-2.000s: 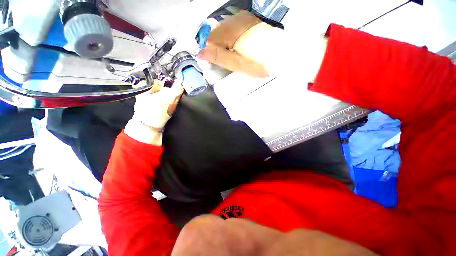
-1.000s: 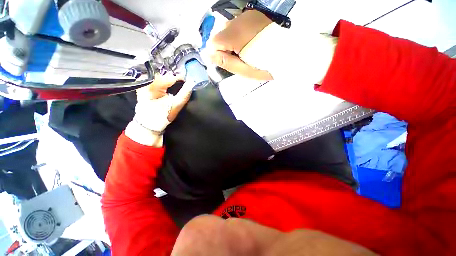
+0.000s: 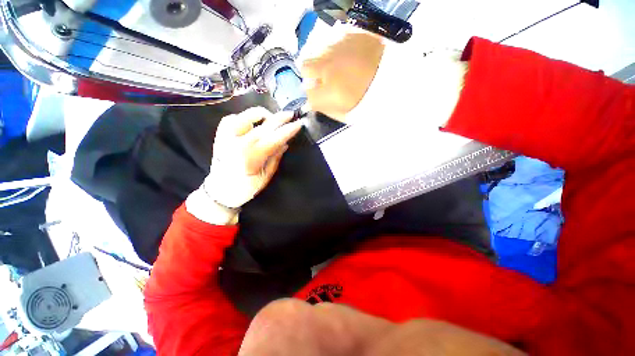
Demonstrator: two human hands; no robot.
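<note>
The black garment piece [image 3: 292,188] lies over the lap and runs up to the sewing machine [image 3: 132,42] at the upper left. My left hand [image 3: 251,149] rests on the cloth just below the blue-grey cylinder [image 3: 287,87], its fingertips at the cloth's edge. My right hand [image 3: 341,73] is just right of the cylinder, fingers bent down near the same edge. The two hands are close together. The fingertips of my right hand are blurred and partly hidden, so whether they grip the cloth does not show.
The black-handled tool [image 3: 381,22] lies on the table beyond my right hand. A measuring scale [image 3: 432,181] runs along the table's front edge. A blue bin [image 3: 522,257] with light-blue cloth stands at the right. A grey box with a round vent [image 3: 66,295] is at the lower left.
My left hand has moved right and away from the needle area, to below the cylinder. My right hand has come down closer to it. The machine shows higher and further right in the view.
</note>
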